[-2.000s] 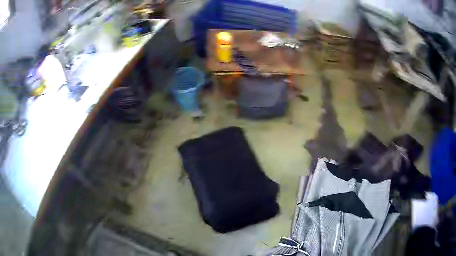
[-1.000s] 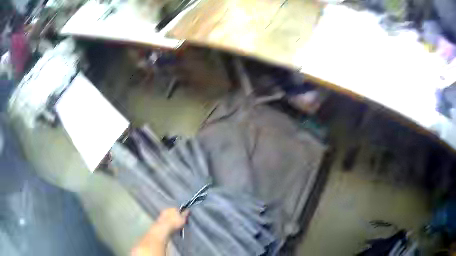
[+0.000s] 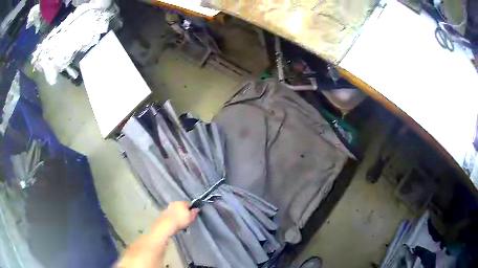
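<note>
My left hand (image 3: 180,215) comes in from the bottom left and is closed on the tie strip (image 3: 209,192) of a bundle of grey panels (image 3: 212,222). The bundle is cinched at the middle and fans out at both ends, with dark patches at its upper end. It lies over or just above a low surface covered with grey-brown cloth (image 3: 293,152); contact is unclear. My right hand is not in view.
A white board-like surface (image 3: 115,84) and white cloth pile (image 3: 78,36) are at upper left. Dark blue cloth (image 3: 68,204) is at left. A white table (image 3: 419,68) with scissors (image 3: 444,38) curves along the right. Another bundle (image 3: 414,243) lies at lower right.
The view has swung from the floor with a black bundle to the covered surface. Since one second ago, the scene has shifted slightly; my left hand keeps its hold on the tie.
</note>
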